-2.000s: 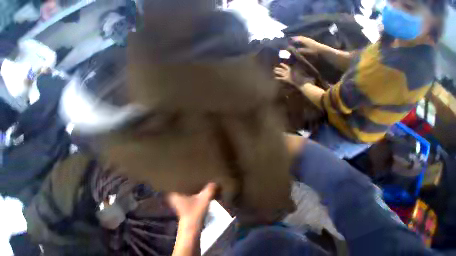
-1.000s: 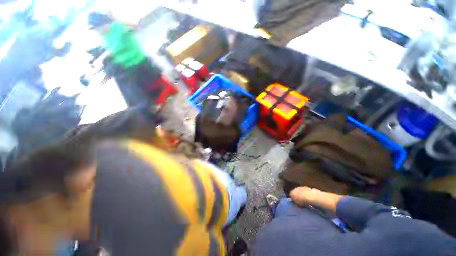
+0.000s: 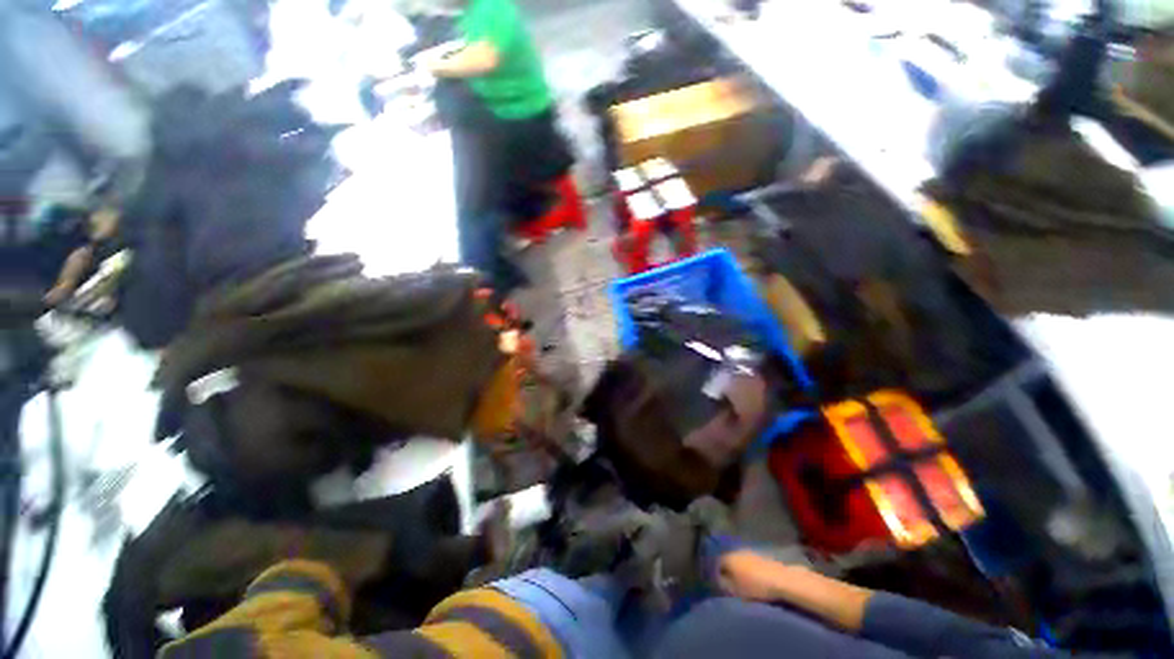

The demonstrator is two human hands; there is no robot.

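My right hand (image 3: 757, 575) is small and blurred at the bottom centre, in a dark sleeve, close to my leg. I see no cloth in it, but its fingers are unclear. My left hand is out of the picture. A dark brown cloth bundle (image 3: 663, 418) with pale tags bulges from a blue crate (image 3: 776, 322) in front of me. More brown bundles (image 3: 348, 367) are heaped on the white table at left, one with a white ticket.
A person in yellow-and-grey stripes (image 3: 483, 624) sits close at the lower left. A person in green (image 3: 509, 58) is at the back. Red stools (image 3: 657, 193), an orange-red strapped stool (image 3: 908, 464) and a carton (image 3: 702, 135) line the floor by the right table (image 3: 1107, 373).
The view has swung right, then partly back left and up the aisle. The large brown bundle by my left hand at first is no longer in front of me. My left hand has left the picture.
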